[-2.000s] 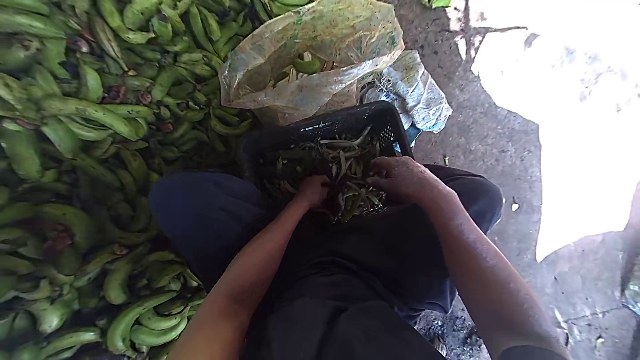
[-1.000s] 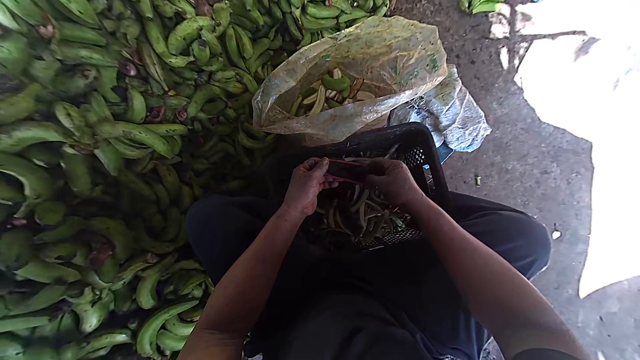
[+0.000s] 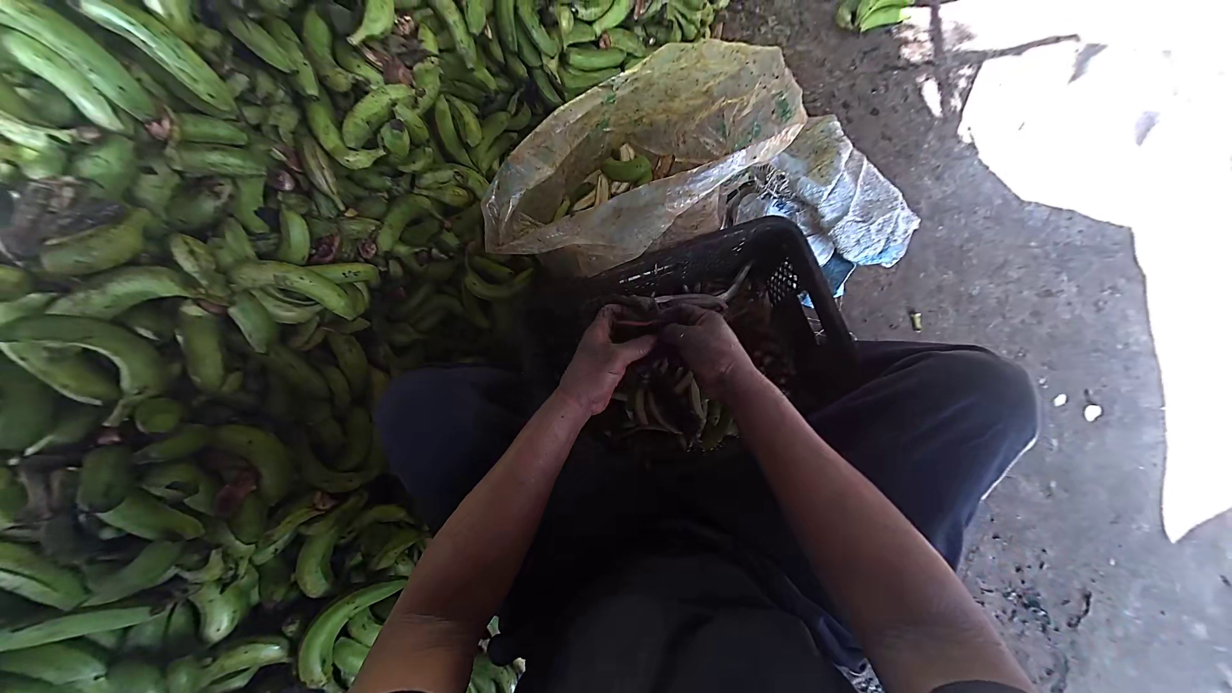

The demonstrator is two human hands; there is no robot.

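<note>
A black plastic crate (image 3: 818, 289) stands between my bent legs, holding many small pieces of plant matter (image 3: 664, 404), pale and green. My left hand (image 3: 604, 361) and my right hand (image 3: 705, 345) are close together over the crate. Both have their fingers closed on a thin dark reddish-brown piece (image 3: 640, 325), perhaps a plantain bract; the fingers hide part of it. Just beyond the crate sits an open translucent plastic bag (image 3: 664, 106) with green and yellowish peels or pieces (image 3: 626, 171) inside.
A large heap of green plantains (image 3: 289, 279) covers the floor on the left. A crumpled white and blue woven sack (image 3: 847, 192) lies behind the crate's right corner. Concrete floor (image 3: 1011, 279) runs along the right, with small scraps on it. Several green plantains (image 3: 874, 12) lie at the top.
Two seconds ago my hands were apart, down among the pieces in the crate. They then came together above it with a dark piece, and still hold one between them.
</note>
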